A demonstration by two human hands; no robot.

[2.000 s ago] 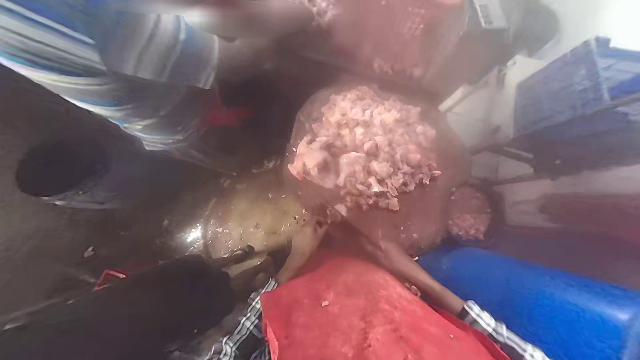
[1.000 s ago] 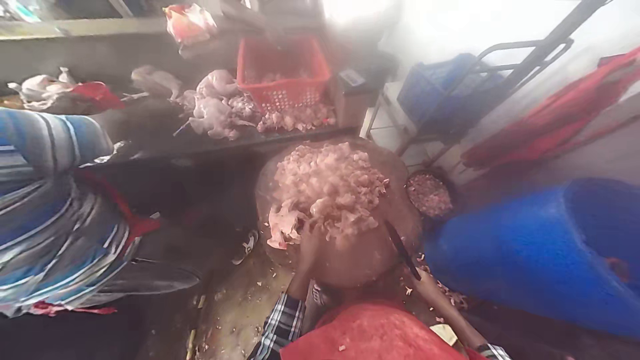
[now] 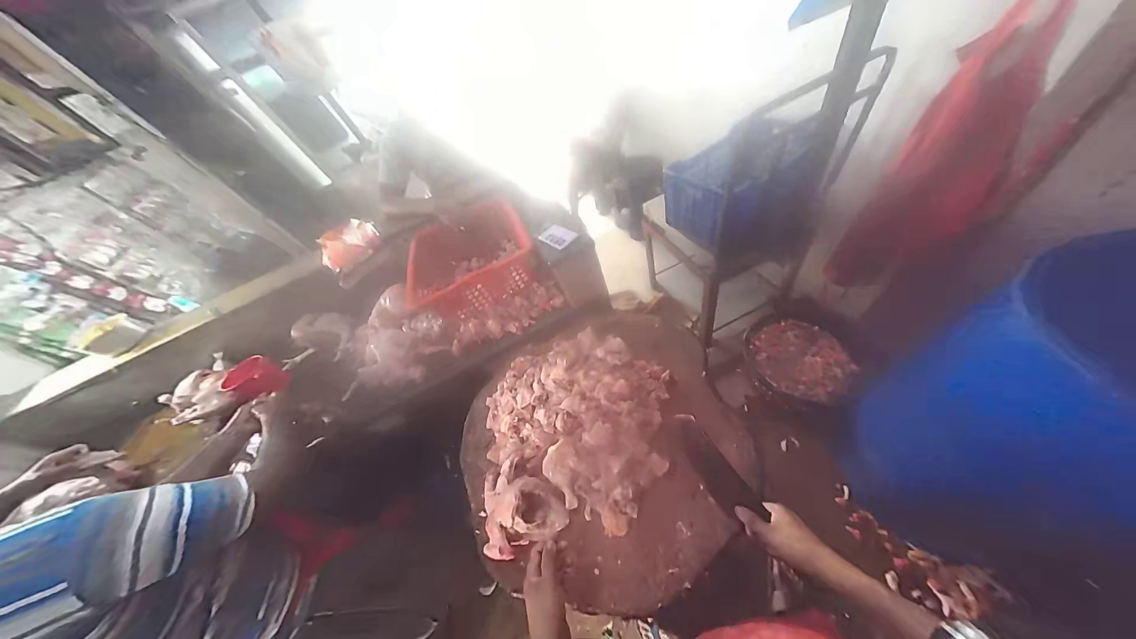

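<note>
A heap of chopped raw meat [image 3: 577, 408] lies on a large round chopping block [image 3: 657, 559]. At the block's lower left edge sits a larger uncut piece of poultry [image 3: 524, 510], and my left hand [image 3: 543, 581] is just below it, fingers pointing at it; whether they touch it I cannot tell. My right hand [image 3: 781, 537] grips the handle of a dark-bladed knife [image 3: 719, 466], whose blade slants up and left over the block's right side, beside the heap.
A red plastic basket [image 3: 470, 257] with meat stands on the counter beyond, near whole plucked chickens [image 3: 390, 342]. At left, a co-worker's striped sleeve [image 3: 133, 541] is close. A bowl of scraps [image 3: 800, 359], blue barrel [image 3: 994, 390] and blue crate [image 3: 745, 182] are at right.
The view has swung up, bringing in more of the room. My left hand was at the heap's lower edge and is now below the uncut piece. The knife remains in my right hand.
</note>
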